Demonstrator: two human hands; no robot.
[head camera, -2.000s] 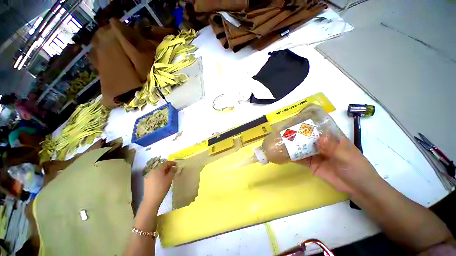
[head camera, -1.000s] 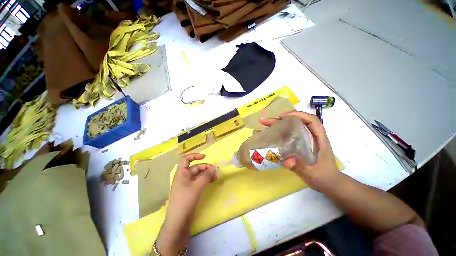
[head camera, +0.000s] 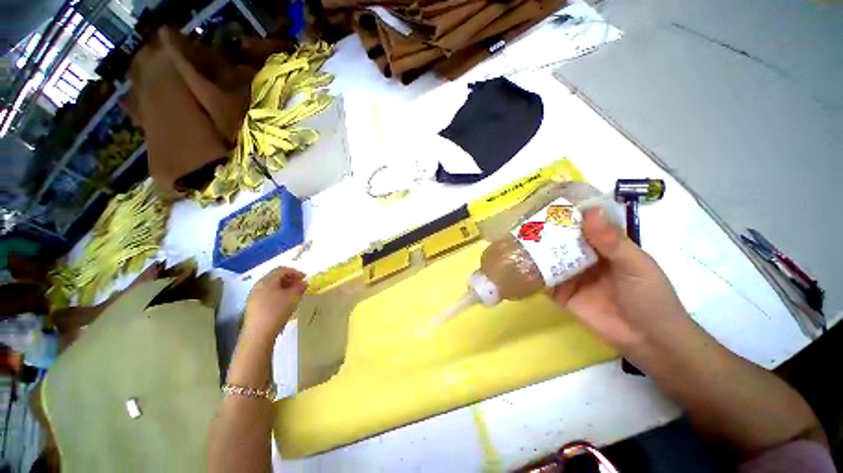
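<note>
My right hand (head camera: 615, 286) holds a clear glue bottle (head camera: 518, 268) with brownish contents, tilted so its narrow nozzle points down and left above the yellow board. My left hand (head camera: 277, 294) is at the far left end of the positioning template (head camera: 434, 238), fingertips together; whether they hold a tab is too small to tell. The template has a black strip and two raised yellow blocks. An olive panel (head camera: 323, 342) shows at its left part. The small tab pile beside the box is hidden behind my left hand.
A blue box (head camera: 294, 222) of olive tabs stands behind my left hand. A mallet (head camera: 633, 208) and a red and black tool (head camera: 786, 263) lie right. A black and white cloth (head camera: 494, 125), yellow strips (head camera: 268, 125) and brown pieces (head camera: 185, 120) lie behind. Olive panels (head camera: 139, 369) are stacked left.
My left hand has moved left, from in front of the bottle to the template's left end. The bottle has turned from a near-level, end-on pose to nozzle down-left. The view has shifted.
</note>
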